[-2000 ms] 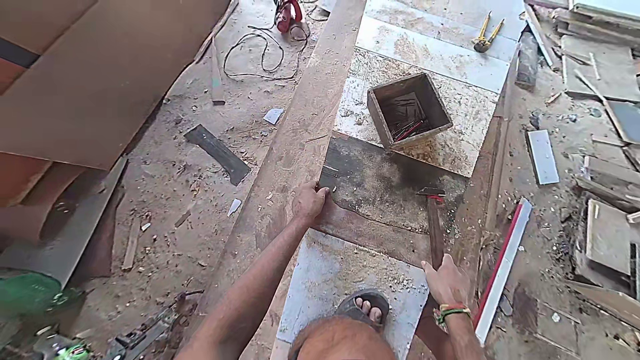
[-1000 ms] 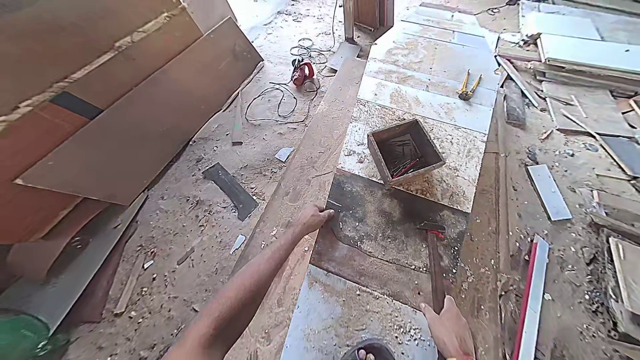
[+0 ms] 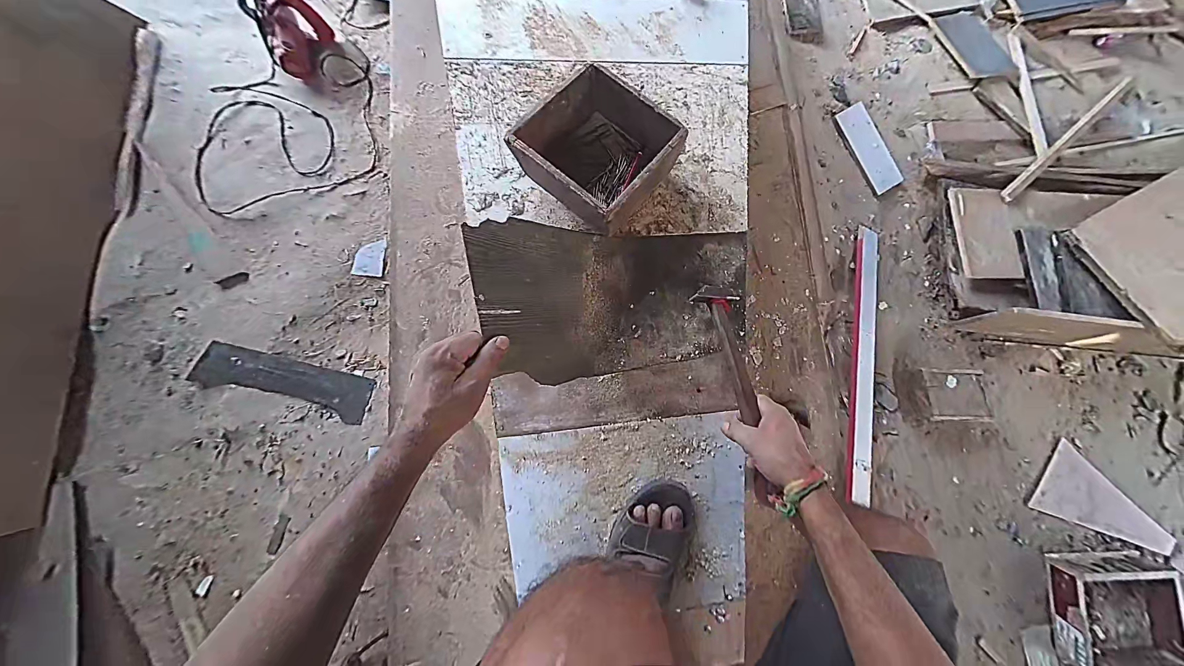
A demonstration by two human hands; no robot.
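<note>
My right hand [image 3: 772, 442] grips the wooden handle of a hammer [image 3: 735, 356], whose metal head rests at the right side of a dark, ragged-edged sheet [image 3: 546, 287]. At that sheet's lower left corner, my left hand [image 3: 456, 379] pinches its edge between thumb and fingers. Just beyond the sheet stands an open wooden box [image 3: 566, 180] with nails and a red item inside. Sawdust lies on the sheet and around the box. Under the sheet are a brown strip [image 3: 615, 398] and pale panels [image 3: 555, 499] laid along a long board.
My sandalled foot [image 3: 652, 527] stands on the near pale panel. A red power tool [image 3: 294, 37] with a looped cord lies at the upper left. A red-and-white straight bar [image 3: 863, 365] lies right of the board, with wood scraps [image 3: 1054, 236] beyond. A dark offcut [image 3: 282, 377] lies at left.
The view has shifted strongly and is closer over the work. My left hand still holds the sheet's left edge, and the hammer stays in my right hand with its head on the sheet.
</note>
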